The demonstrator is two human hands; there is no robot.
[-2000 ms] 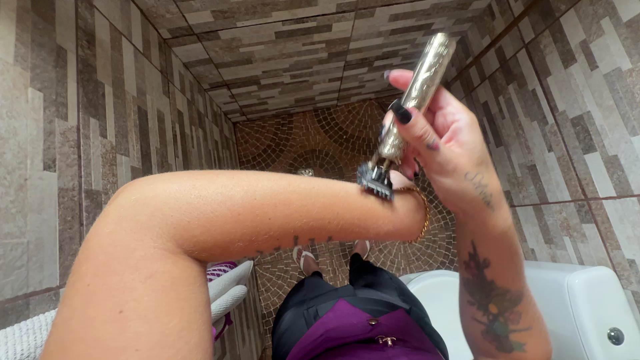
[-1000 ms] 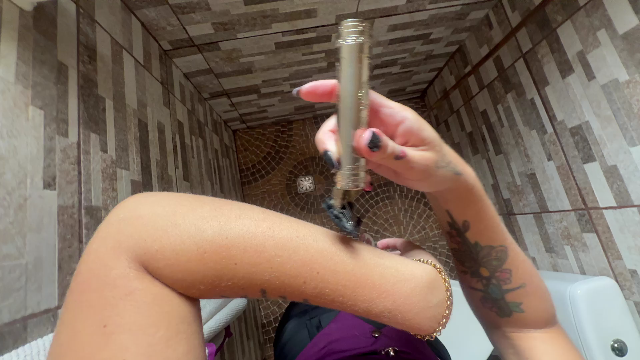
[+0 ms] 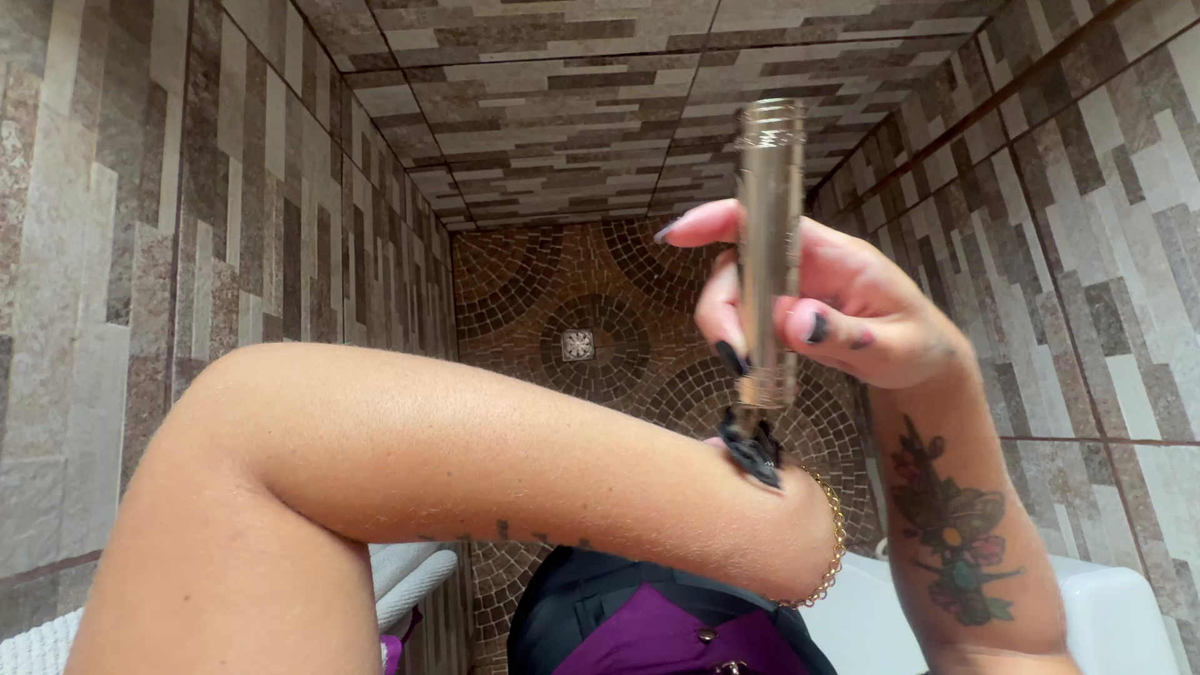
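My right hand (image 3: 834, 309) grips an ornate gold-coloured hair trimmer (image 3: 771, 253) between thumb and fingers, its body upright in view and the index finger raised. The trimmer's black comb guard (image 3: 752, 452) is at the upper edge of my left forearm (image 3: 506, 450), close to the wrist. My left arm is bent, elbow at the left and forearm across the view, with a gold chain bracelet (image 3: 829, 553) round the wrist. Most of my left hand is hidden behind the wrist; only a sliver of skin (image 3: 714, 442) shows beside the comb guard.
Patterned tile walls (image 3: 553, 103) stand close on three sides. The mosaic floor (image 3: 506, 272) has a square metal drain (image 3: 577, 345). At the lower right is a white toilet (image 3: 1111, 600); white woven material (image 3: 412, 581) lies at the lower left.
The trimmer in my right hand has gone from tilted to upright. Since one second ago, its comb guard has moved along the forearm towards the bracelet.
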